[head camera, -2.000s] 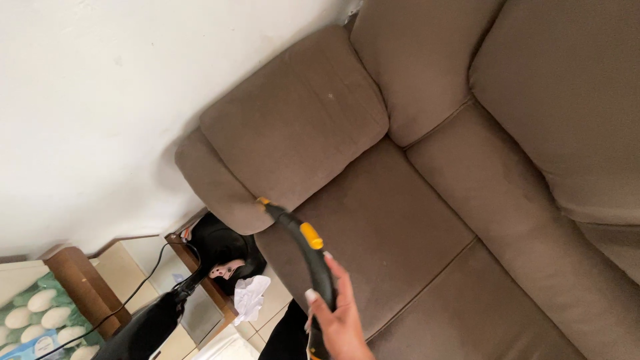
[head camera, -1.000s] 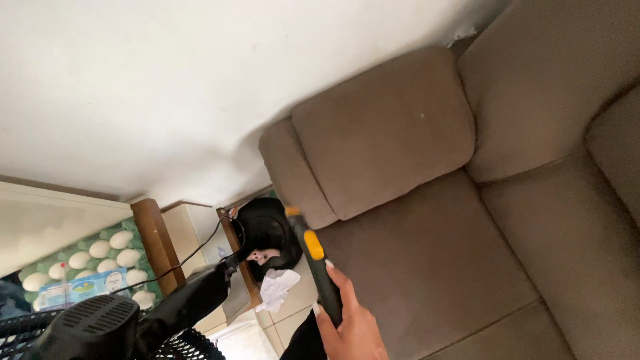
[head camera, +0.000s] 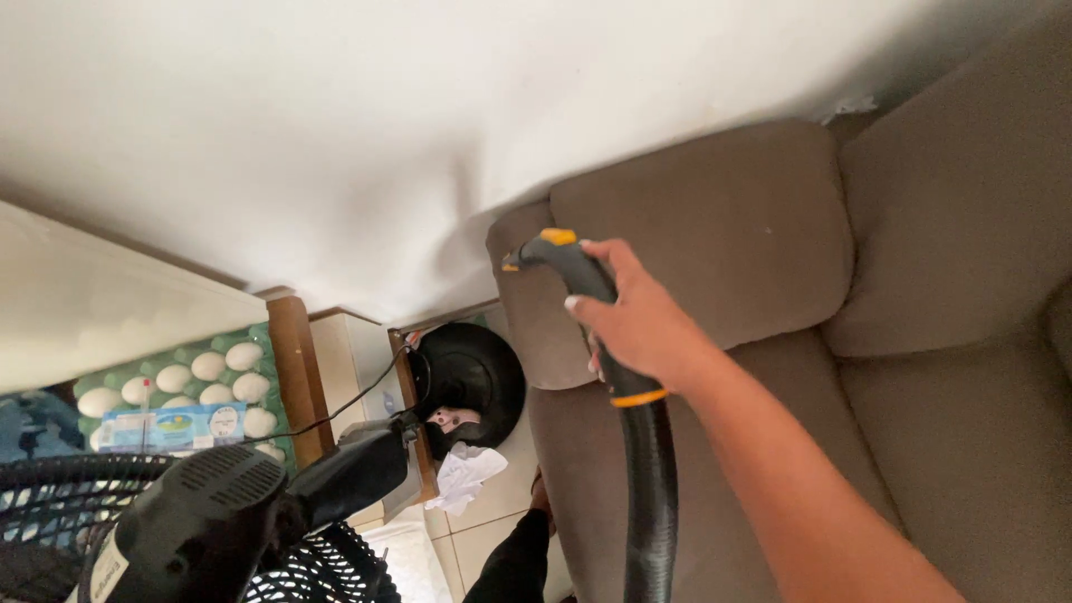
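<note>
My right hand (head camera: 641, 314) is closed around the black curved handle of a vacuum hose (head camera: 590, 289), which has a yellow slider and an orange ring. The small nozzle (head camera: 510, 262) at its end is over the front part of the brown sofa armrest (head camera: 703, 243), near its outer edge; whether it touches the fabric I cannot tell. From the handle the black hose (head camera: 651, 502) runs down over the seat cushion (head camera: 578, 469). My left hand is out of view.
A black standing fan (head camera: 201, 502) fills the lower left, its round base (head camera: 490, 377) on the floor beside the armrest. A carton of eggs (head camera: 209, 366), a crumpled white cloth (head camera: 465, 477), a thin cable and a leg in black (head camera: 515, 561) are also there. The white wall (head camera: 335, 109) borders the armrest.
The handle in my right hand has moved up along the armrest's front part, toward the wall. The view has shifted left, showing more of the fan and eggs.
</note>
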